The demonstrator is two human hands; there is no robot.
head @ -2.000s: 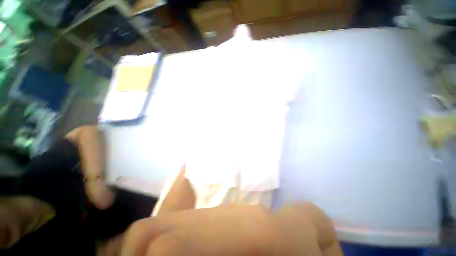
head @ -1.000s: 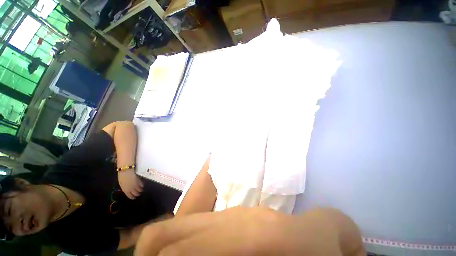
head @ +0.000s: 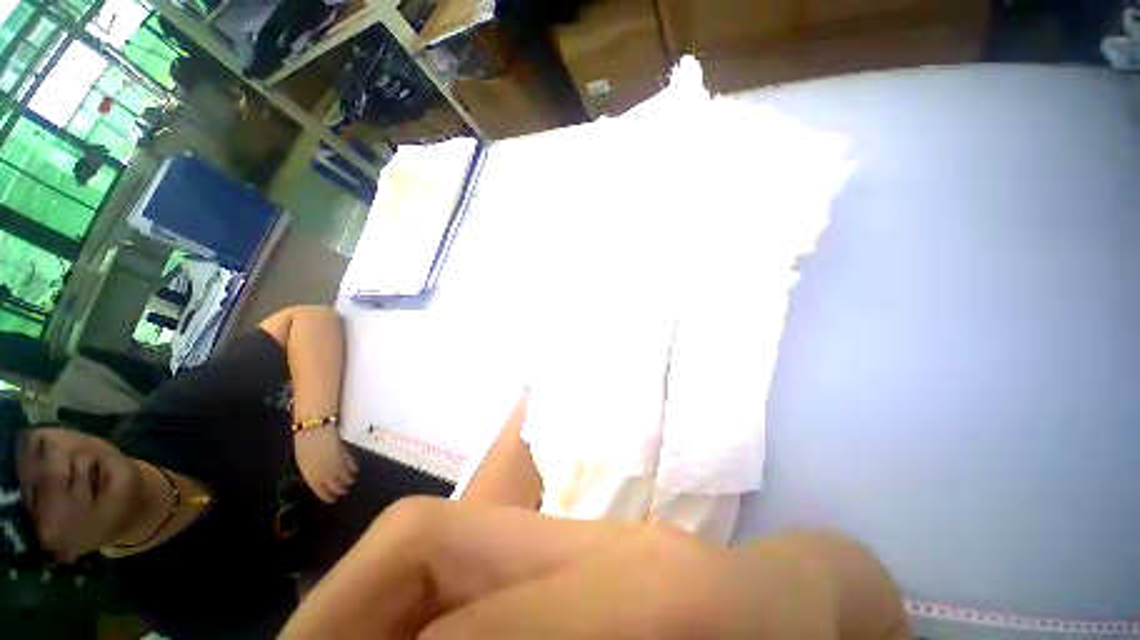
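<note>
A cream-white garment (head: 713, 375) lies spread on the pale table, washed out, with long folds and a ragged right edge. A bare limb (head: 505, 469) meets its lower-left edge; part of it is hidden by the cloth. Large, blurred bare skin (head: 600, 581), from my hands or forearms, crosses the bottom of the view in front of the garment's near end. I cannot tell my left hand from my right hand there. No fingertips show clearly, and any grip on the cloth is hidden.
A paper stack (head: 413, 219) lies at the table's far left corner. A person in black (head: 213, 463) sits at the left, a forearm along the table edge. Red-marked tape (head: 1025, 615) runs along the near edge. Cartons (head: 800, 44) and shelves stand behind; blue binders (head: 213, 210) stand at left.
The view has swung from a blurred, more rightward one to a steady one showing the seated person. That person's head has tilted slightly. The skin at bottom left reaches higher; the garment lies much the same.
</note>
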